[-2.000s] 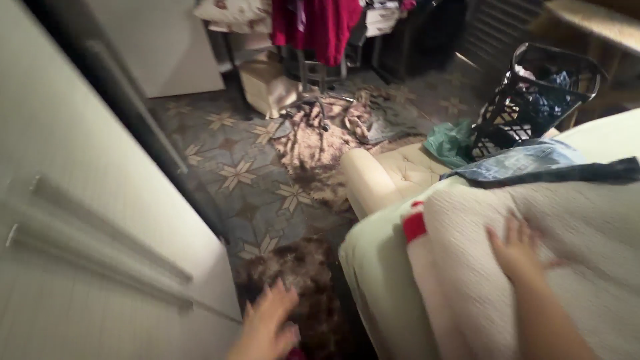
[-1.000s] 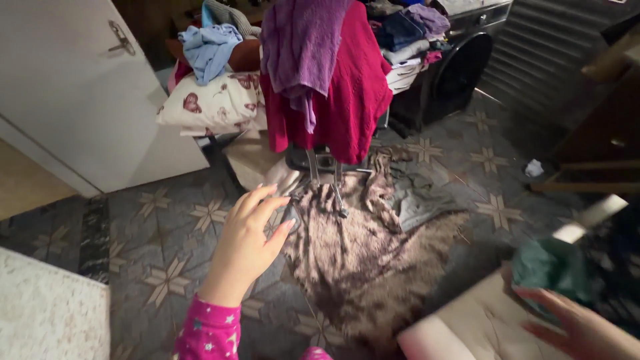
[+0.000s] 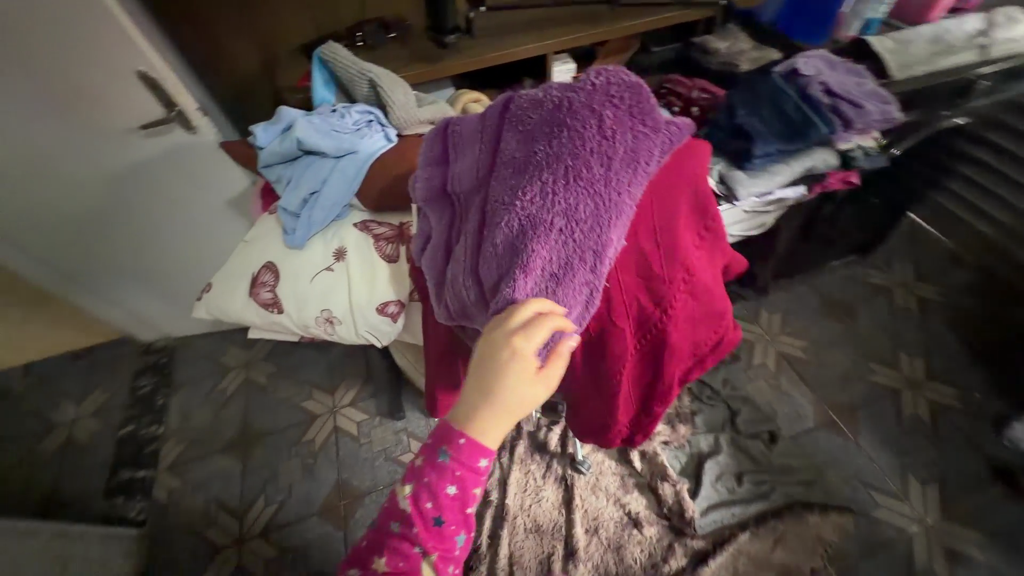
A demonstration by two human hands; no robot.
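My left hand [image 3: 516, 364], in a pink sleeve with stars, pinches the lower edge of a purple terry towel [image 3: 544, 184]. The towel lies draped over a red knitted garment [image 3: 660, 296], and both hang over a support whose metal legs show below. Left of them lies a white pillow with butterfly print [image 3: 320, 276], with a light blue cloth [image 3: 320, 160] partly on it. My right hand is out of view.
A fluffy brown blanket [image 3: 584, 504] and a grey cloth [image 3: 744, 472] lie on the patterned tile floor. Folded clothes [image 3: 768, 120] are piled at the right back. A white door [image 3: 96, 160] with a handle stands at the left, a wooden shelf [image 3: 544, 40] behind.
My left hand has reached the purple towel and taken hold of its lower edge; a second ago it was empty. My right hand has left the view. The view has turned from the bed to the clothes.
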